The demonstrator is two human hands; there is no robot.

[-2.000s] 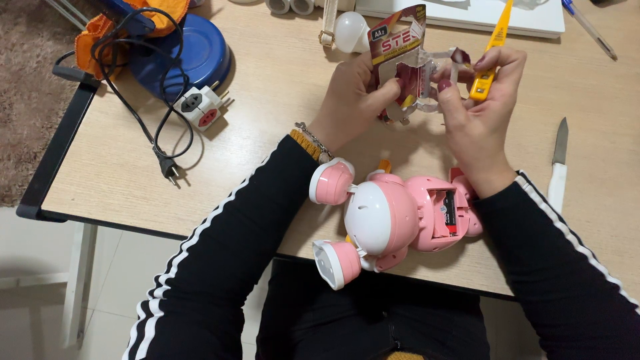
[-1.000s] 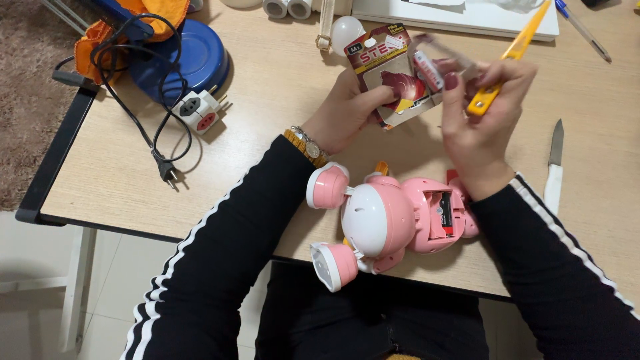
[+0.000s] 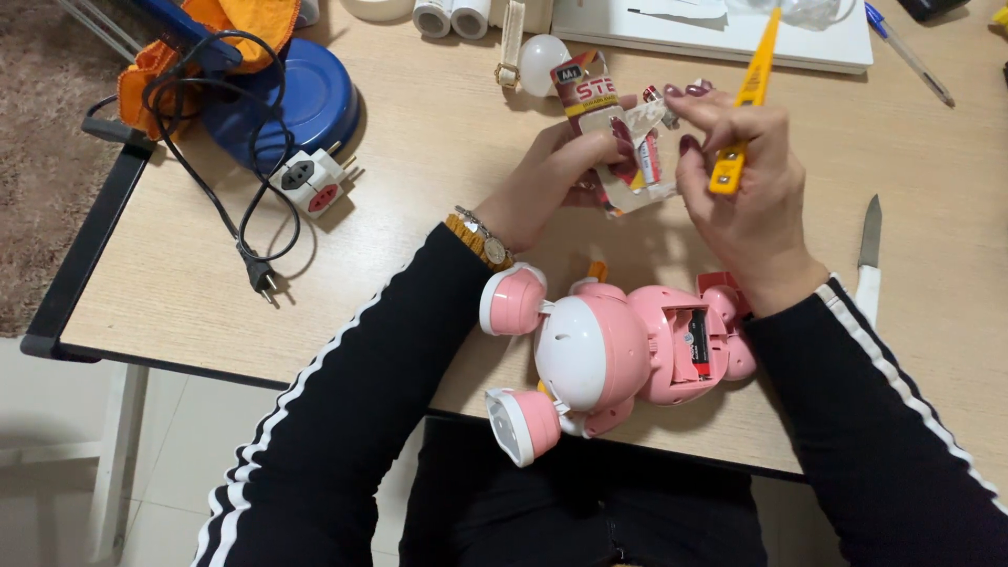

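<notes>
My left hand grips a torn AA battery blister pack, with its thumb pressed on the card. A red and white battery lies in the pack's opened plastic. My right hand holds a yellow screwdriver-like tool or tester in the palm, its narrow end pointing away. The fingertips of that hand are by the pack's plastic, where the end of another battery shows. Below the hands a pink and white plastic toy lies with its battery compartment uncovered, and a black battery sits inside.
A knife lies right of my right forearm. At the left are a blue round base, an orange cloth, a black cord with a plug and a white plug adapter. A white bulb, a white box and a pen lie beyond.
The plastic on the blister pack has been pulled open further, and the pack has tilted in my left hand. My right hand's fingers have shifted along its torn edge. The toy has stayed in place.
</notes>
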